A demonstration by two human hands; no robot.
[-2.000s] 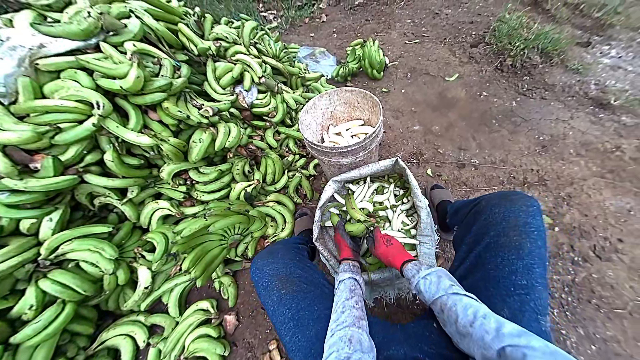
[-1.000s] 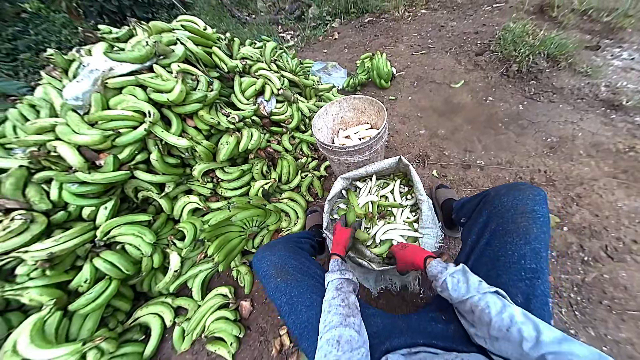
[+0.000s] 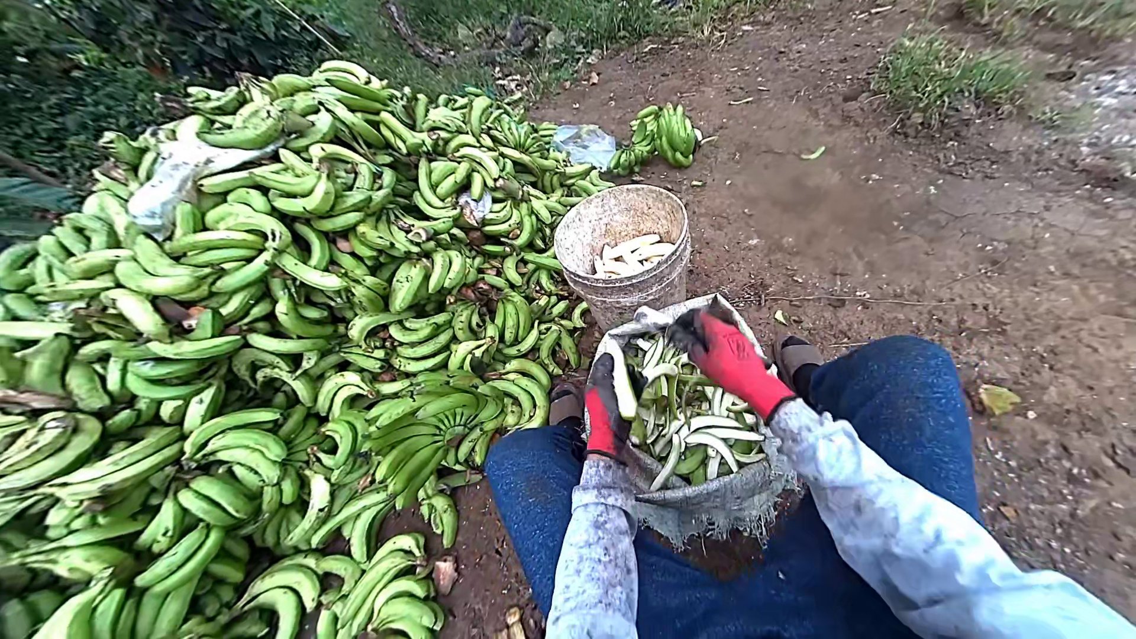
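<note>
My left hand (image 3: 608,408), in a red and black glove, is closed around a partly peeled green plantain (image 3: 624,383) at the left side of a woven sack. My right hand (image 3: 729,355), gloved alike, is over the sack's far part with its dark fingertips blurred; whether it holds anything cannot be told. The woven sack (image 3: 710,513) stands between my knees with its mouth rolled open, full of green and whitish peels (image 3: 701,435). Just beyond it is a dirty white bucket (image 3: 621,288) with peeled plantains (image 3: 632,256) inside.
A large heap of green plantain bunches (image 3: 266,355) fills the left side. Past the bucket lie a small bunch (image 3: 674,135) and a clear plastic bag (image 3: 586,145). Bare soil (image 3: 887,240) stretches to the right, with a grass tuft (image 3: 950,78).
My right hand has moved from the sack's near right side to its far part. In my left hand, the plantain now shows a pale peeled face. The view has shifted somewhat.
</note>
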